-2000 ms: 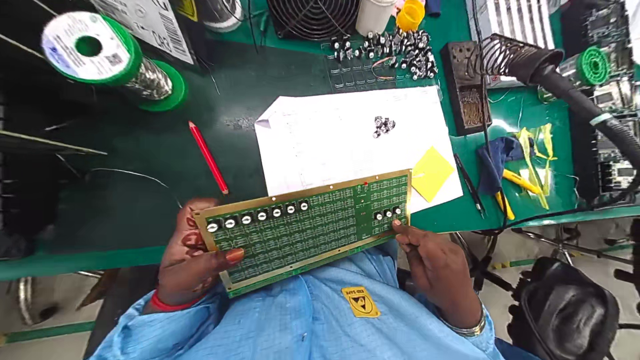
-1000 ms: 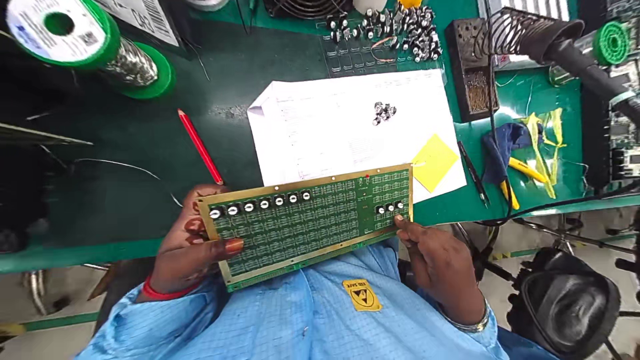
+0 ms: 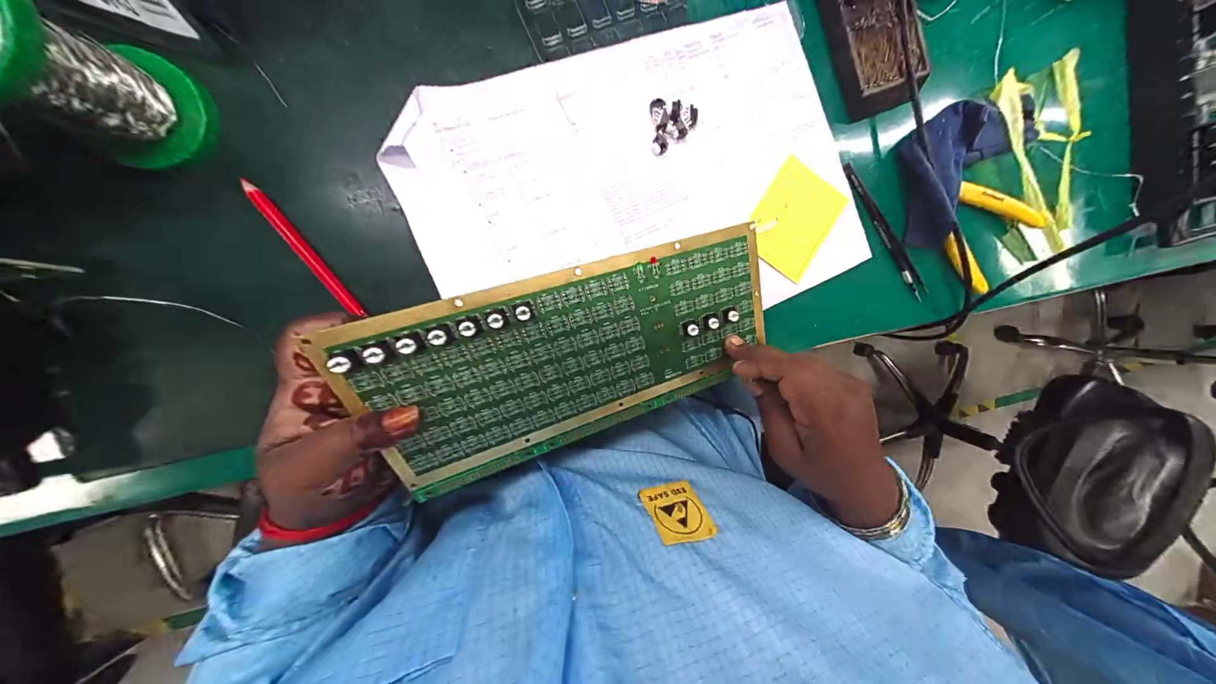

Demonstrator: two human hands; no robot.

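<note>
A green printed circuit board (image 3: 570,361) with gold-coloured edges is held tilted over my lap, its left end lower. My left hand (image 3: 328,427) grips the left end, thumb on the face and fingers behind it. My right hand (image 3: 807,408) is at the lower right edge, a fingertip touching the board just below a short row of round black-and-white components (image 3: 712,323). Several like parts stand in a row along the upper left (image 3: 435,336). A small pile of loose components (image 3: 671,125) lies on the white paper sheet (image 3: 532,180) beyond the board.
On the green bench mat lie a red pencil (image 3: 302,249), a yellow sticky note (image 3: 800,218), a black pen-like tool (image 3: 883,228) and yellow-handled pliers (image 3: 1002,202) by a blue cloth (image 3: 950,157). A solder wire spool (image 3: 104,90) stands upper left. A black cable crosses the right side.
The view has shifted lower and closer, cutting off the far side of the bench. Both hands keep their hold on the board, with no plain change in its components.
</note>
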